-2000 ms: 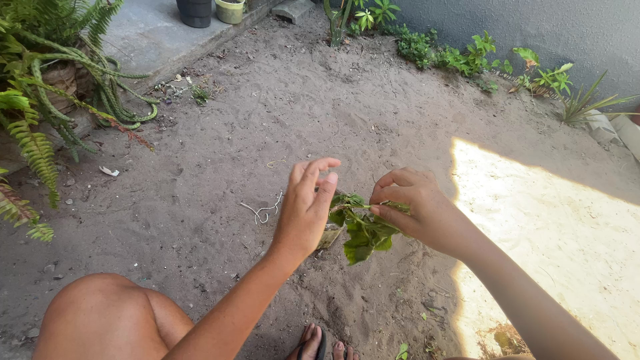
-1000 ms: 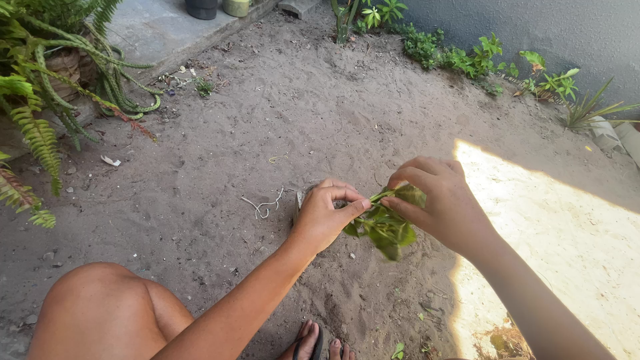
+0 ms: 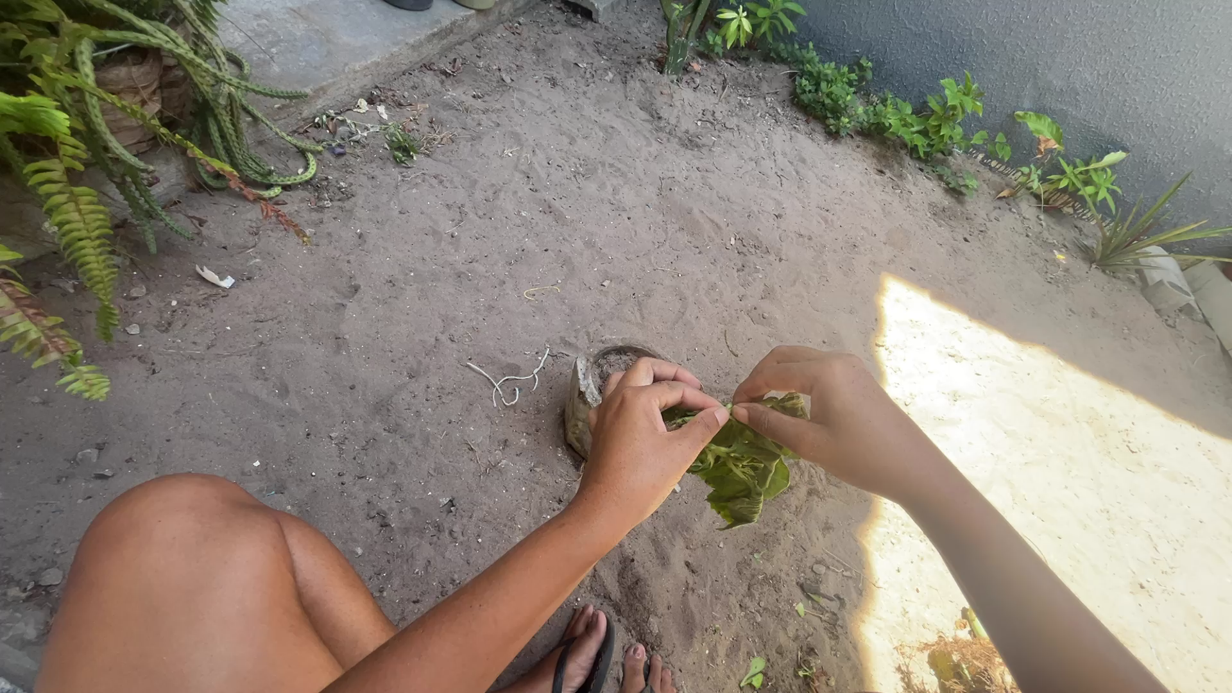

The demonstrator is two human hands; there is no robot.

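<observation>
Green, partly wilted leaves on stems (image 3: 741, 472) hang below and between my two hands over the sandy ground. My left hand (image 3: 654, 423) pinches the plant with thumb and forefinger, its fingertips close to those of the other hand. From the right, my right hand (image 3: 828, 414) pinches the stems between thumb and fingers, with some leaf behind its thumb. Just behind my left hand stands a round, weathered pot (image 3: 580, 409) with soil in it, partly hidden by that hand. A thin white string (image 3: 510, 385) lies on the sand left of the pot.
Ferns and trailing green stems (image 3: 72, 212) overhang the left side beside a concrete slab (image 3: 318, 43). Low plants (image 3: 924, 120) grow along the grey wall (image 3: 1011, 58). My bent knee (image 3: 183, 568) is at lower left; sandalled feet (image 3: 587, 654) are at bottom centre. Dry plant scraps (image 3: 962, 664) lie lower right.
Two seconds ago my left hand was raised with its fingers apart, beside the leaves; it then came to the stems and now pinches there. My right hand stays at the plant.
</observation>
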